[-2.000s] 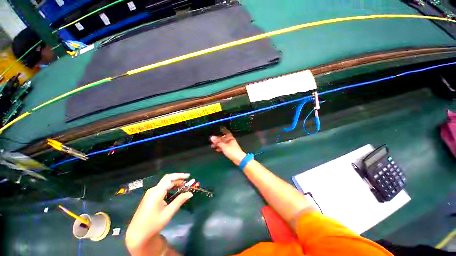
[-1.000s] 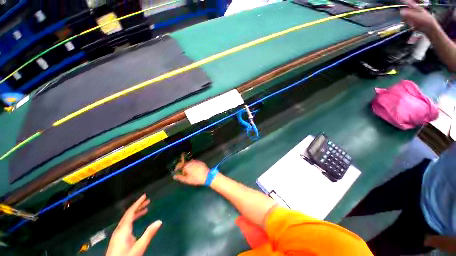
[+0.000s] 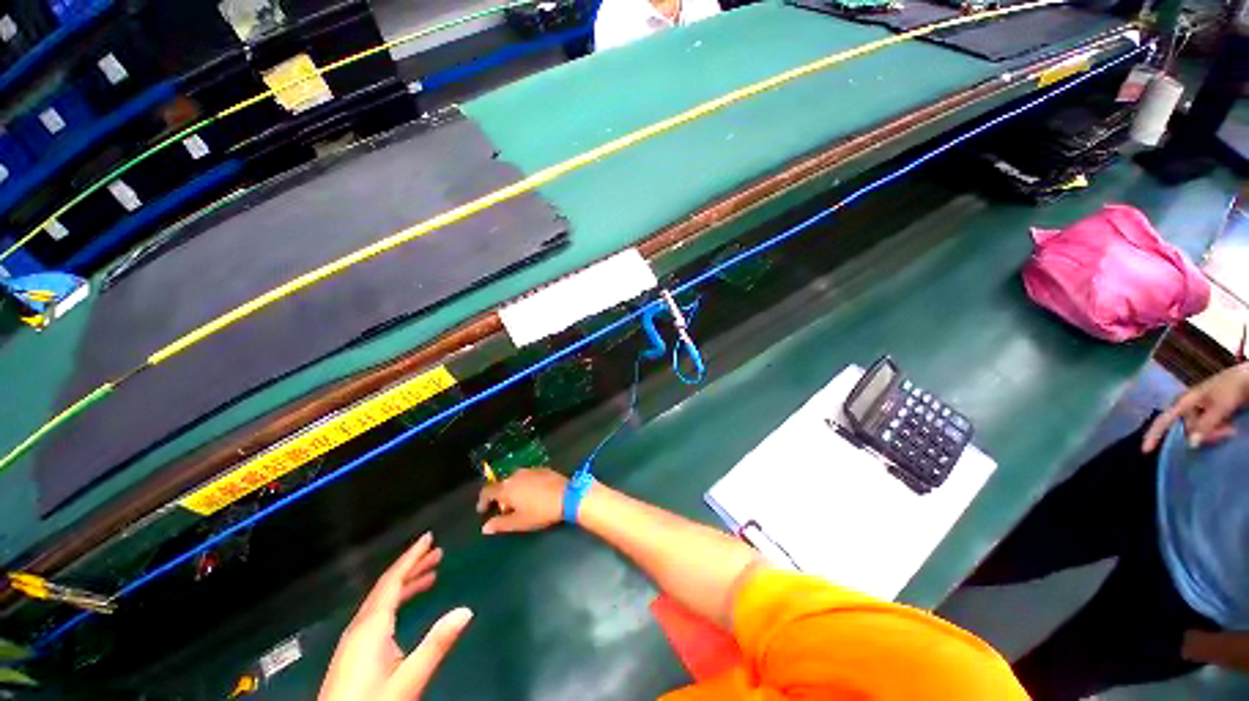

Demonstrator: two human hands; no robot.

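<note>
My left hand (image 3: 388, 641) is at the bottom, cut off by the frame edge, with thumb and fingers apart and nothing in it. My right hand (image 3: 532, 501), with a blue wrist strap (image 3: 577, 494), is at the near edge of the dark conveyor (image 3: 411, 514). A short yellow stick (image 3: 489, 473) shows between its bent fingers. A green circuit board (image 3: 512, 449) lies on the conveyor just beyond these fingertips; whether they touch is unclear. Another board (image 3: 563, 382) lies farther along, and a fainter one (image 3: 744, 266) beyond it.
A calculator (image 3: 910, 427) rests on a clipboard with paper (image 3: 822, 514). A red folder (image 3: 696, 638) lies beside my right arm. A pink bundle (image 3: 1116, 274) is at the right. A person in blue (image 3: 1205, 520) stands at the right edge. A coiled blue cord (image 3: 685, 359) hangs from the line edge.
My left hand held a small board two seconds ago and is now empty. The view has swung right. My right hand has drawn back slightly from the board at its fingertips since one second ago.
</note>
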